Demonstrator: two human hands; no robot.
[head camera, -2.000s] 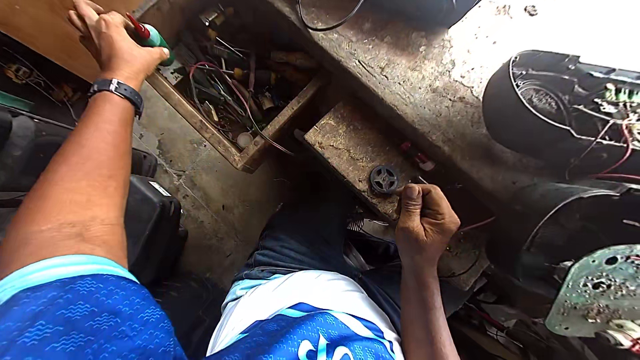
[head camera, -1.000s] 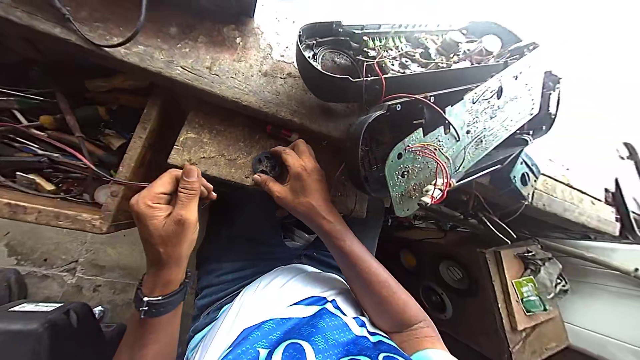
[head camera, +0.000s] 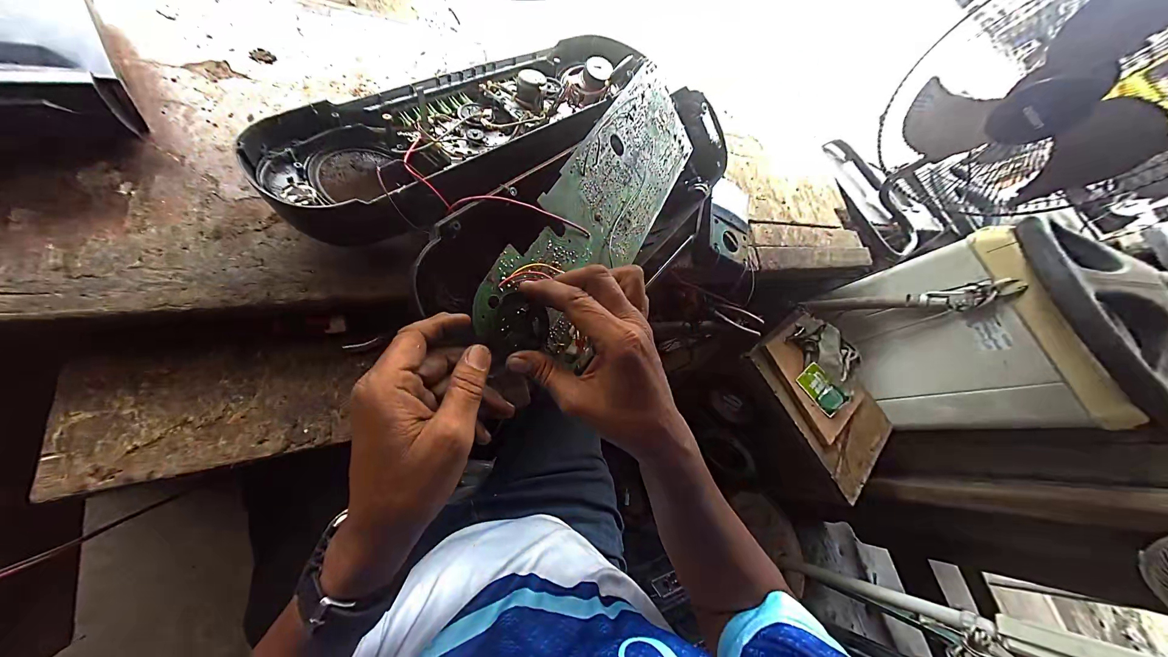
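Note:
Between thumb and fingers, my right hand (head camera: 602, 351) grips a round black part (head camera: 523, 327), dark against the circuit board behind it. Close to its left is my left hand (head camera: 429, 411), with thumb and forefinger nearly together; whether they pinch anything small is unclear. Behind both hands a green circuit board (head camera: 630, 160) slants up out of a black plastic housing, with red and yellow wires at its lower end. An opened black radio casing (head camera: 338, 214) with a speaker and exposed electronics lies on the wooden bench.
The wooden bench (head camera: 182, 246) runs across the upper left, with a lower wooden board (head camera: 201, 411) beneath it. At the right are a fan (head camera: 1040, 109), a pale cabinet (head camera: 967, 356) and a wooden box (head camera: 853, 438) holding a green packet.
My left hand has come from the drawer side to beside my right hand. The round black part, on the wooden board two seconds ago, is now held up off it. The view has swung right.

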